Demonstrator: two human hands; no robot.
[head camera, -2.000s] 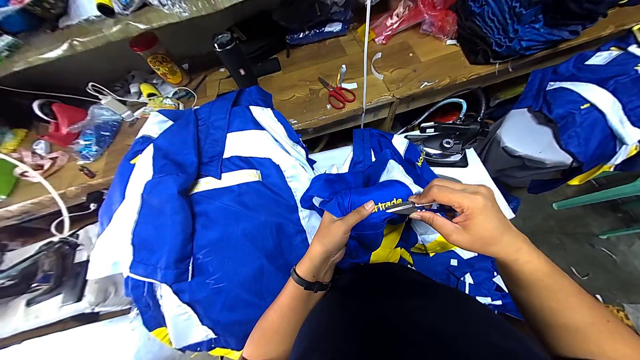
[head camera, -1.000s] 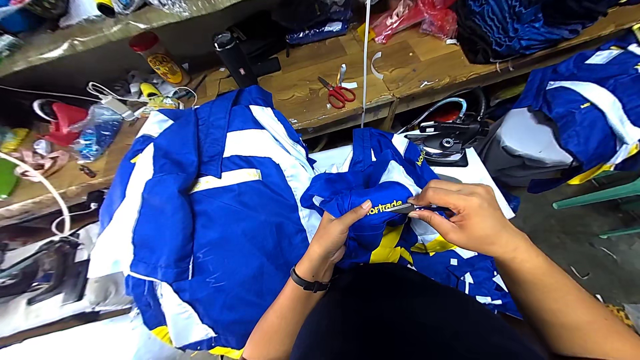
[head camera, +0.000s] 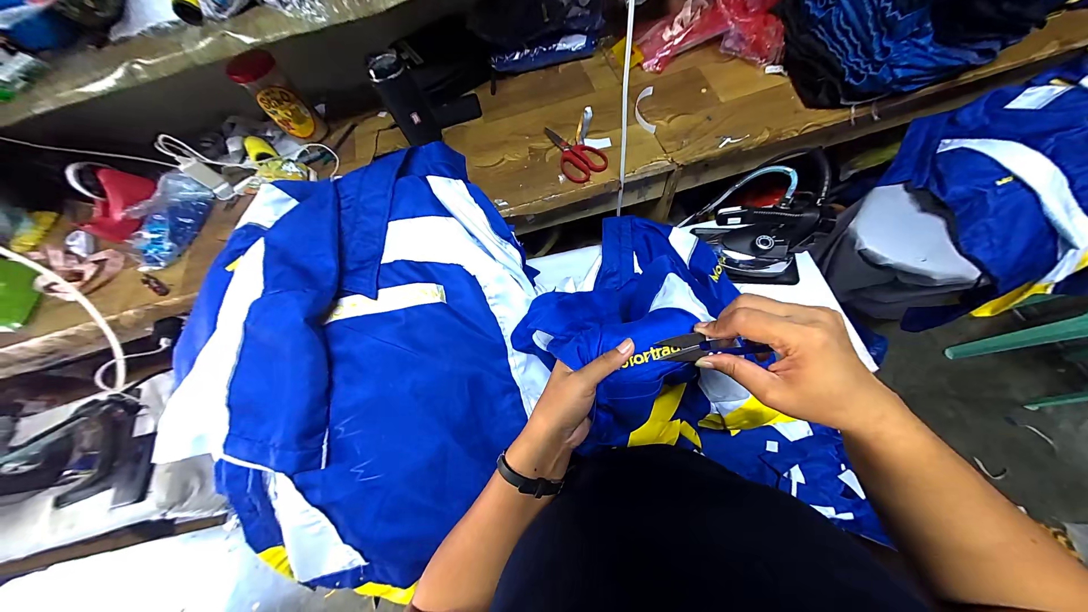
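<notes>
My left hand (head camera: 574, 395), with a black strap at the wrist, grips a blue, white and yellow garment (head camera: 586, 327), its thumb beside yellow embroidered lettering. Between the thumb and fingers of my right hand (head camera: 765, 353) is a pair of thread snips (head camera: 693, 346), dark-bladed with a blue handle. The blades lie over the right end of the lettering; whether they touch the thread I cannot tell. A larger blue and white jacket (head camera: 416, 365) lies spread out to the left. Small white scraps (head camera: 795, 480) are scattered on blue cloth below my right hand.
Red-handled scissors (head camera: 580, 160) lie on the wooden shelf (head camera: 697, 93) beside a black bottle (head camera: 399, 98) and a red-lidded jar (head camera: 276, 98). A black clothes iron (head camera: 761, 242) stands behind the garment. A white cord (head camera: 626, 110) hangs down ahead. Another jacket (head camera: 1011, 187) is at the right.
The snips have shifted slightly over the lettering, covering its right end more than a second ago. My left hand keeps its hold on the garment.
</notes>
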